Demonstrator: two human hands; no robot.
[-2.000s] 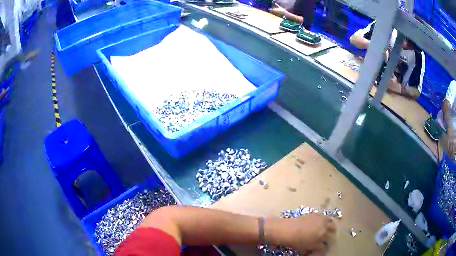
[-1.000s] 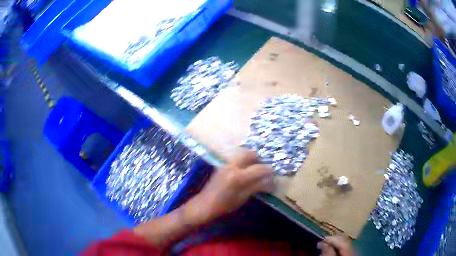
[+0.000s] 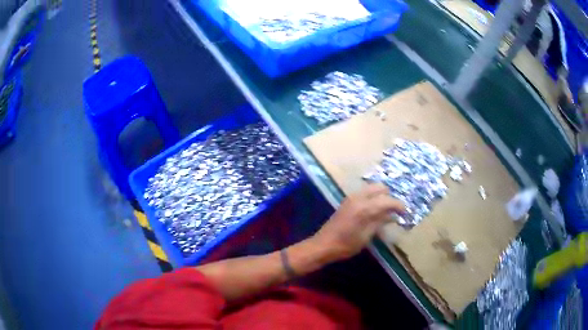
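A heap of small silvery metal pieces (image 3: 416, 177) lies mid-cardboard on the tan cardboard mat (image 3: 477, 213). My bare left hand (image 3: 367, 216), with a dark band at the wrist, is at the heap's near left side, its fingertips at the pieces. Its fingers are blurred, and I cannot tell whether they hold anything. My right hand is not in view. A small white-topped piece (image 3: 460, 247) stands on a dark stain near the front. A few loose pieces lie right of the heap.
A silvery heap (image 3: 338, 97) lies left of the cardboard, another (image 3: 505, 287) right of it. A blue bin of parts (image 3: 219, 180) and blue stool (image 3: 122, 97) are left. A lined blue bin (image 3: 309, 48) stands behind. A white bottle (image 3: 521, 203) and yellow bottle (image 3: 559, 261) are right.
The view has swung. My left hand has moved from the bench's front edge to the middle heap. My right hand, seen at the cardboard's near corner one second ago, is out of view.
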